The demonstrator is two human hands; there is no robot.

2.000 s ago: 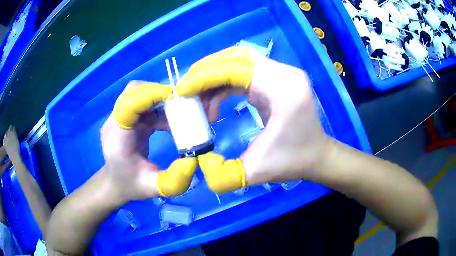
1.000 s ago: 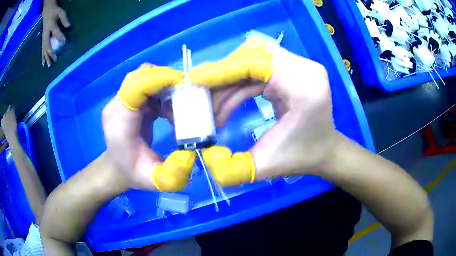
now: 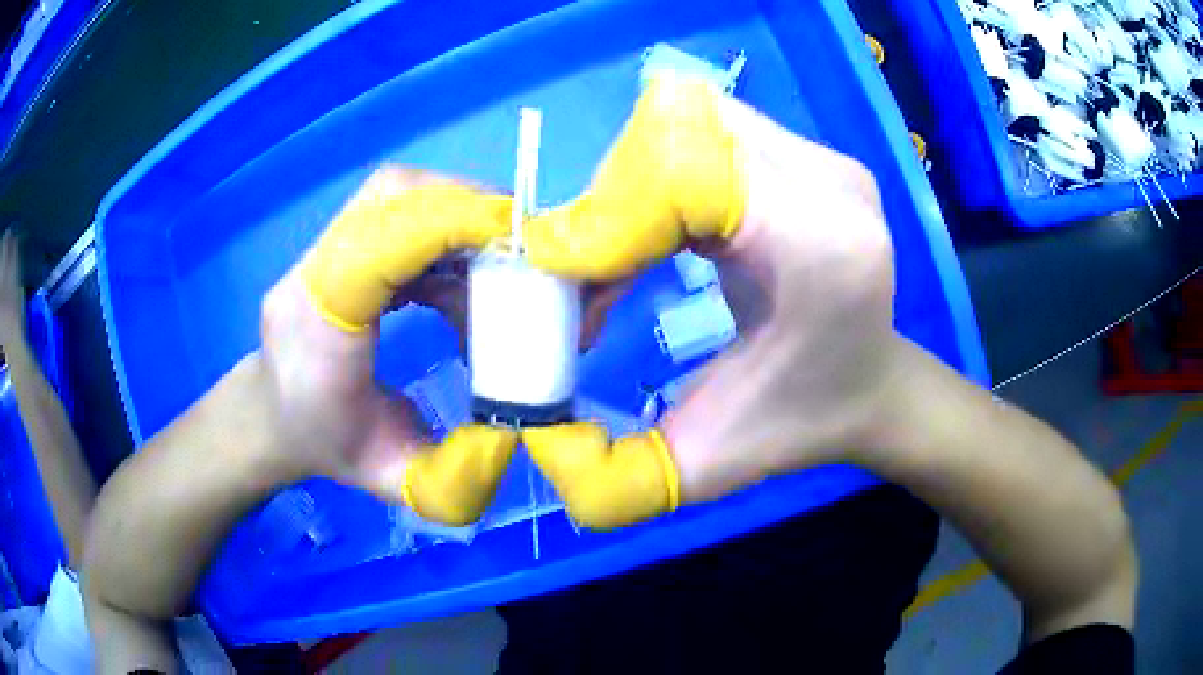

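A wired unit, a white block with a black end toward me, is held upright between both hands above the blue work bin. White leads stick out of its far end, and thin leads hang from the black end. My left hand and my right hand wear yellow finger cots, with index fingers at the far end and thumbs at the black end. Clear plastic housings lie in the bin, partly hidden by my hands. Whether a clear housing is around the unit is too blurred to tell.
A blue unit bin heaped with white-and-black units stands at the upper right. Rolled finger cots lie between the bins. The dark green conveyor runs at the upper left. Another person's arm shows at the left edge.
The unit has moved slightly right and turned more upright, still between both hands. The other person's hand over the conveyor a second ago is gone. The clear piece seen there earlier is no longer visible.
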